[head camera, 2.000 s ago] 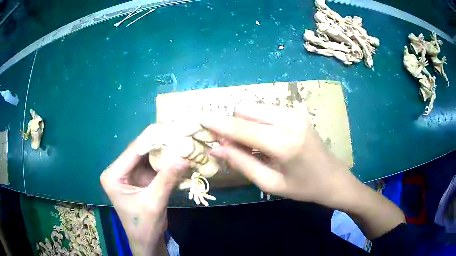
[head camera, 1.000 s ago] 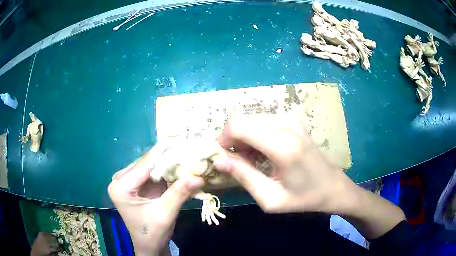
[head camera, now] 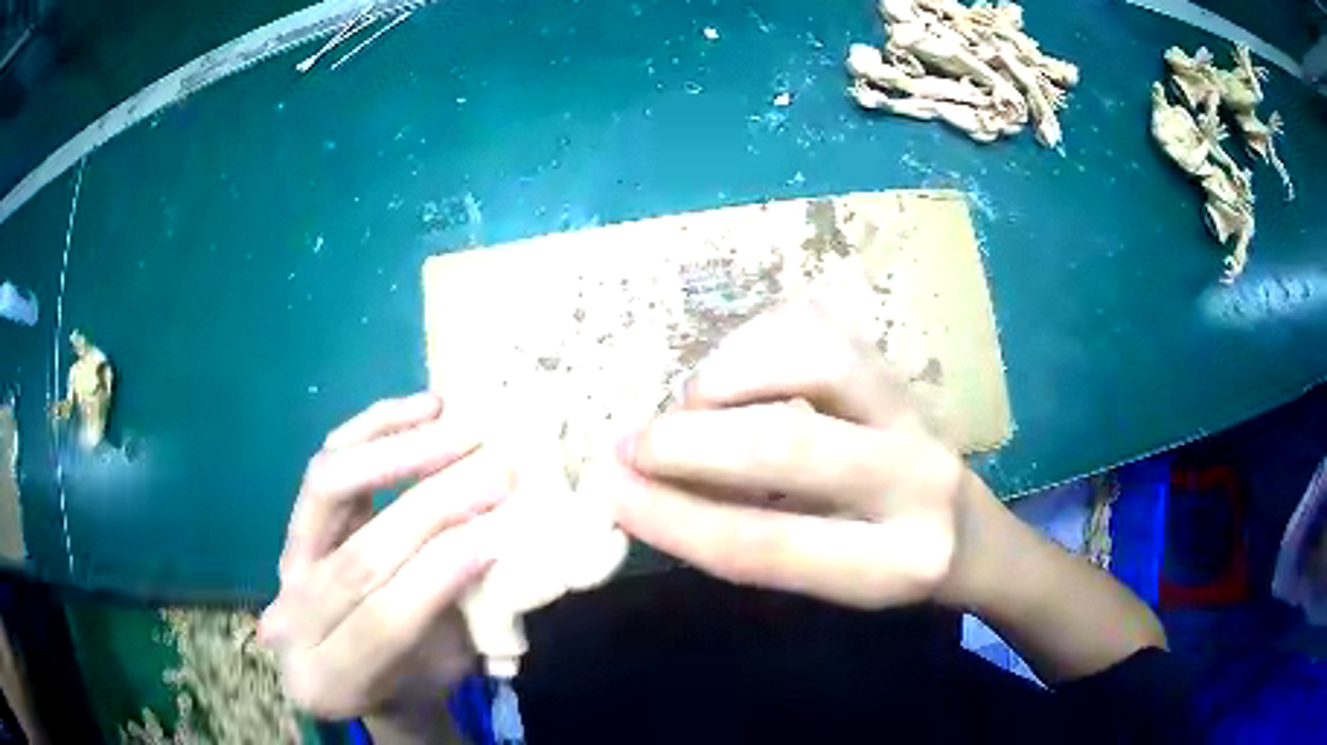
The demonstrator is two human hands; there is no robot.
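Observation:
My left hand [head camera: 381,560] is shut on a cream figure body [head camera: 550,553] above the near edge of the tan cardboard sheet [head camera: 509,313]. The figure is overexposed, so its details are washed out. A narrow pale end points down below my left fingers. My right hand [head camera: 801,480] has its thumb and fingertips against the figure's upper right side. Whether the right fingertips grip the figure or hold something small is hidden by glare and the fingers. The cardboard has dark spots.
A pile of cream figure parts [head camera: 961,73] lies at the far right, with a smaller group [head camera: 1211,138] beyond. One part [head camera: 90,390] lies at the left. Thin white swabs [head camera: 357,37] lie by the far rail. A green bin of cream parts [head camera: 218,677] is low left.
The figure has been turned in my hands; the small splayed hand that hung below it no longer shows. My left fingers have shifted around it. The view has tilted slightly. The other hand at the bin is gone.

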